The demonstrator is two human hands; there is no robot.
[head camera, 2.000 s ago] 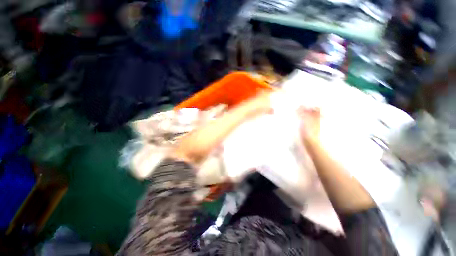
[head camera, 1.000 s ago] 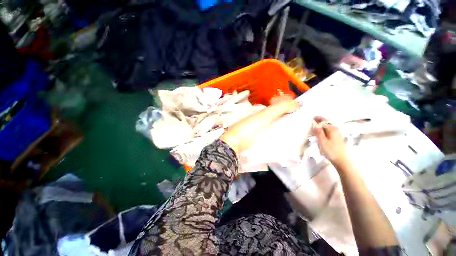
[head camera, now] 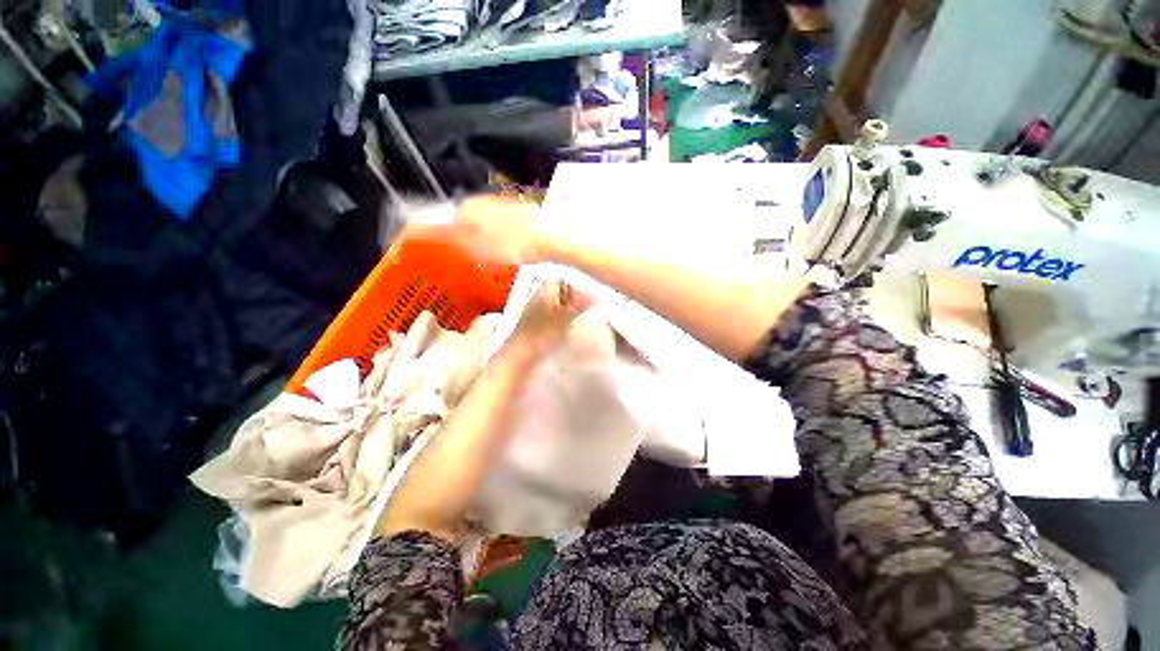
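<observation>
A pale beige fabric panel hangs between the orange basket and the white table. My left hand is closed on its upper part, with the fingers partly hidden by cloth. My right hand reaches across to the left, over the far rim of the orange basket. It is blurred, with a whitish blur at its fingertips, and I cannot tell whether it holds anything. Crumpled beige cut pieces are heaped over the basket's near side.
The white sewing machine stands at the right on the white table. A tan patch, a black-handled tool, a dark red slim tool and black scissors loops lie below its arm. Dark clothing is piled at the left.
The view has swung right, bringing the sewing machine in. My right hand has moved from over the table to the far basket rim. My left hand is now on the beige panel.
</observation>
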